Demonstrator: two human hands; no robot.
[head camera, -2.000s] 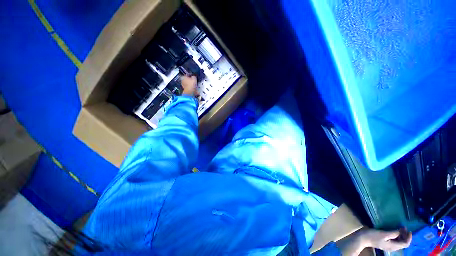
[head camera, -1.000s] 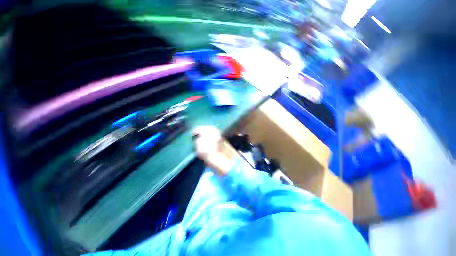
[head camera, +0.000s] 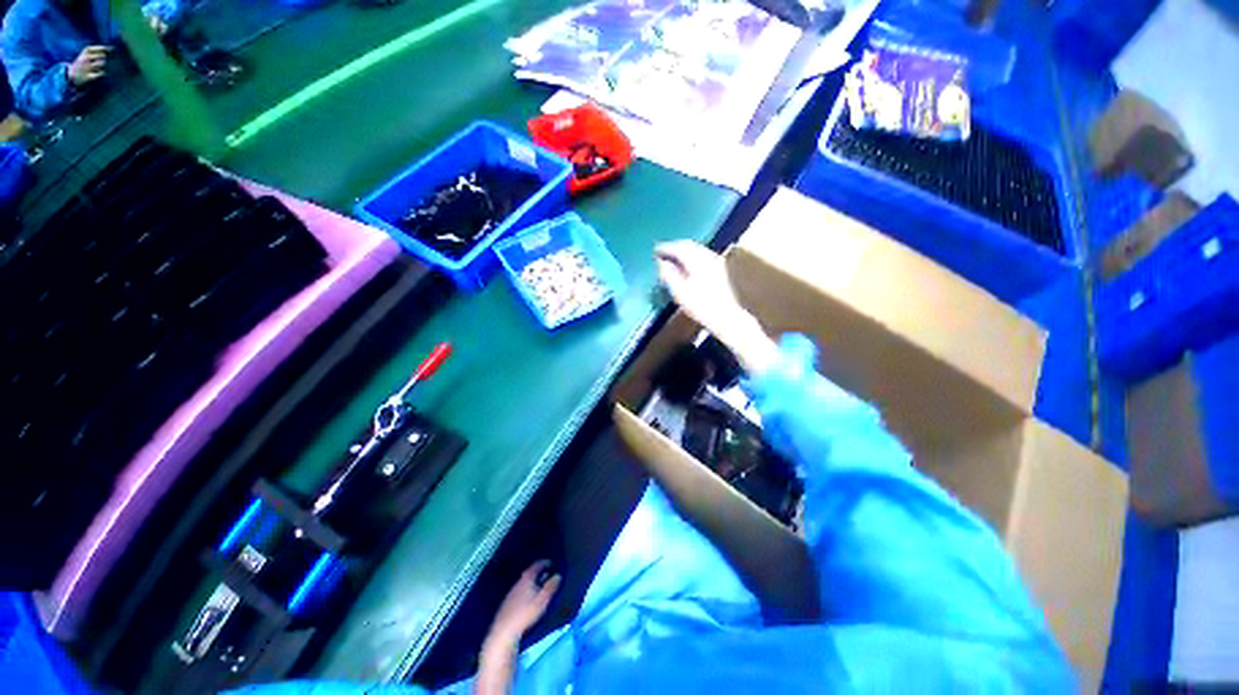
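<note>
My right hand (head camera: 707, 296) is held over the near edge of the green bench, beside the small blue bin, with the forearm across an open carton. Its fingers are bent, and no part shows in it. My left hand (head camera: 522, 603) is low, below the bench edge, against the dark gap; a small dark spot shows at its fingertips, and I cannot tell if it is a held part. The black assembly fixture (head camera: 356, 523) lies on the bench with blue rods and a red-handled clamp (head camera: 432, 361). The small blue bin (head camera: 561, 276) holds tiny pale pieces.
The medium blue bin (head camera: 478, 183) holds dark and silver parts; a red bin (head camera: 594, 143) stands beside it. Black housings lie on pink foam (head camera: 224, 384) at left. The open carton (head camera: 890, 306) holds black parts. Printed sheets (head camera: 666, 61) lie farther back. Another person's hand shows top left.
The view has swung from the carton at the left to the bench and the right carton. My left hand has left the first carton. My right hand now shows near the small blue bin.
</note>
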